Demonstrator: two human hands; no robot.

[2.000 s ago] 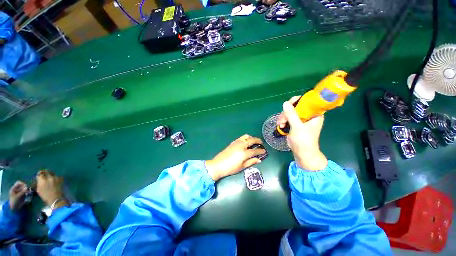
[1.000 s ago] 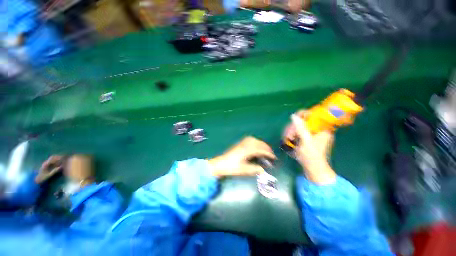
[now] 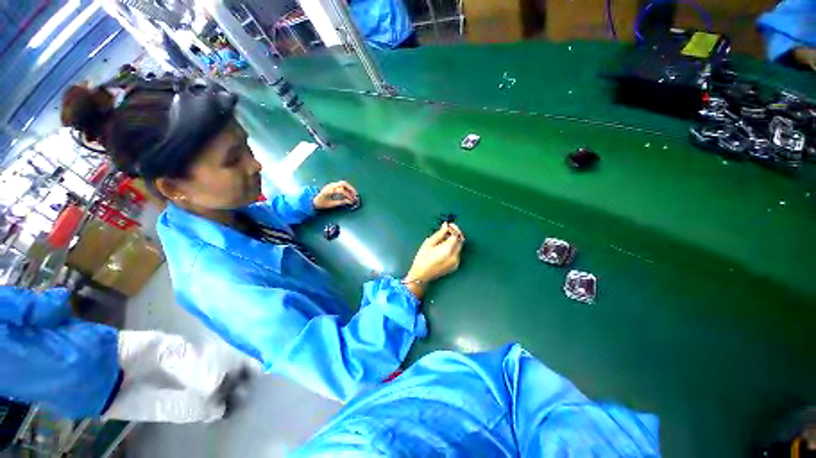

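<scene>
Neither of my hands is in the picture. A blue sleeve of my own [image 3: 528, 407] shows at the bottom edge, and its hand is cut off or hidden. Nearest in front lie two small square housings, one dark with a silver rim [image 3: 556, 251] and one more silvery [image 3: 581, 286], close together on the green mat [image 3: 501, 309]. A dark shape with a bit of orange [image 3: 798, 445] shows in the bottom right corner; it may be part of the screwdriver, but this is unclear.
A seated worker in blue [image 3: 268, 295] on the left reaches over the bench near small dark parts [image 3: 447, 218]. A dark part [image 3: 582, 159] and silver housing [image 3: 471, 141] lie farther back. A black box [image 3: 667, 85] and housing pile [image 3: 760, 130] are back right.
The view has swung far to the left. My hands, the fan, the right-hand housings and most or all of the screwdriver have left the picture. The neighbouring worker now shows more fully.
</scene>
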